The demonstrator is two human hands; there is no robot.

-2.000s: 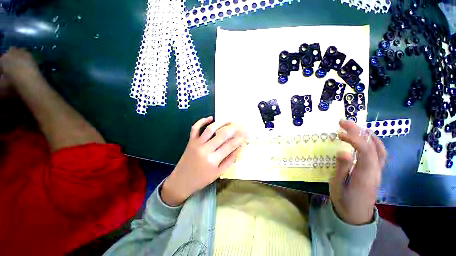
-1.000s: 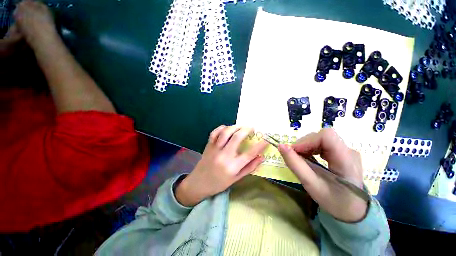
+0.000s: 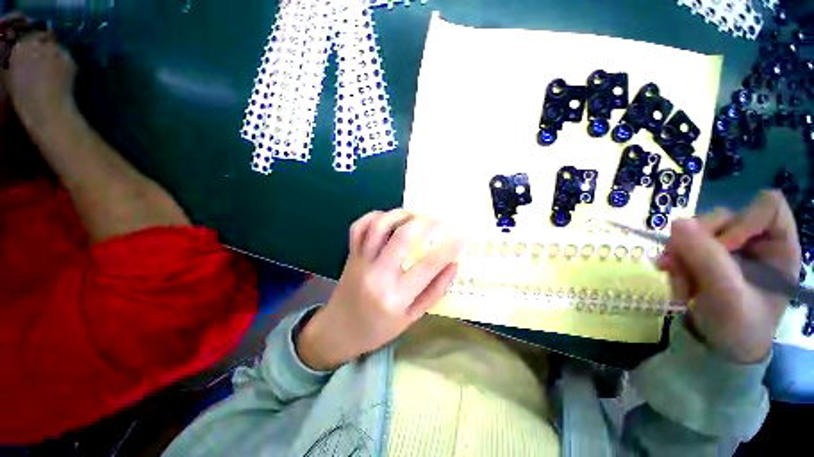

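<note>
A pale work sheet (image 3: 473, 116) lies in front of me with several black housings (image 3: 560, 112) spaced out on it. Some housings at the right, such as one (image 3: 667, 198), show light ring outlines. Rows of tiny rings (image 3: 553, 252) run along the sheet's near part. My right hand (image 3: 736, 268) holds tweezers (image 3: 638, 232) pen-like at the sheet's right side, their tip pointing left just below the lower row of housings. Whether the tip carries a ring is too small to tell. My left hand (image 3: 397, 268) rests on the sheet's near left edge, fingers bent, with nothing visible in it.
White die-cut strips (image 3: 308, 89) lie fanned beyond the sheet to the left. More strips (image 3: 727, 13) lie at the far right. A heap of dark loose housings (image 3: 759, 116) lies right of the sheet. A person's red sleeve (image 3: 125, 312) and forearm are at the left.
My right hand, with the tweezers, has moved right from the left end of the ring rows. My left hand stays at the sheet's near left edge. The view has shifted slightly.
</note>
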